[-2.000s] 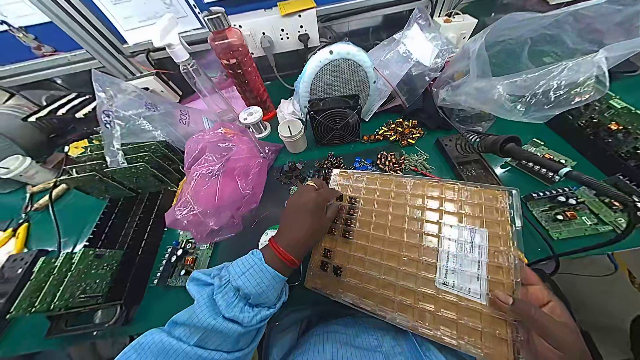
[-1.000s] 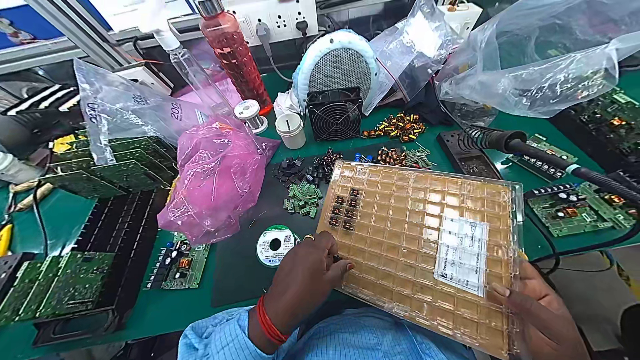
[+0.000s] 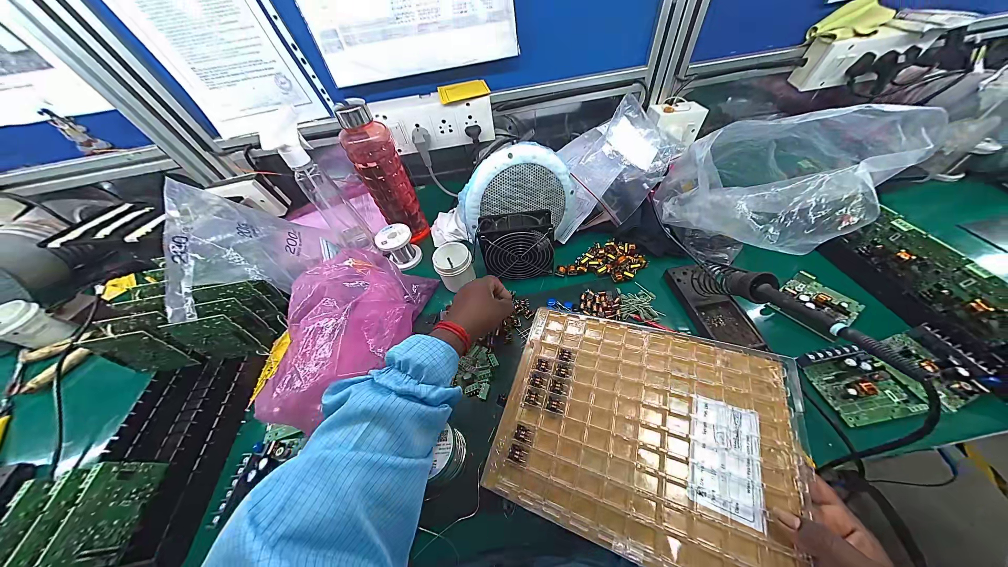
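Note:
My left hand [image 3: 482, 305] reaches over the small component piles beyond the tray's left side. Its fingers are bent together, and whether they hold a part cannot be seen. My right hand [image 3: 827, 524] grips the near right corner of a clear plastic compartment tray [image 3: 630, 409]. The tray leans with its paper label on the right. Several small black components [image 3: 555, 386] sit in compartments at its left side; the other compartments look tan. Green components [image 3: 476, 370] lie just below my left wrist. Copper-wound coils [image 3: 598, 303] lie behind the tray's far edge.
A small fan [image 3: 516, 246], a white jar [image 3: 453, 266] and a solder spool [image 3: 398, 246] stand behind my left hand. A pink bag [image 3: 346, 339] lies left. A soldering iron [image 3: 787, 303] and circuit boards [image 3: 866, 386] are right. A second spool [image 3: 447, 453] is partly under my left sleeve.
My left hand has moved from the tray's near left edge out to the component piles beyond it. My right hand still holds the tray. The view has tilted up.

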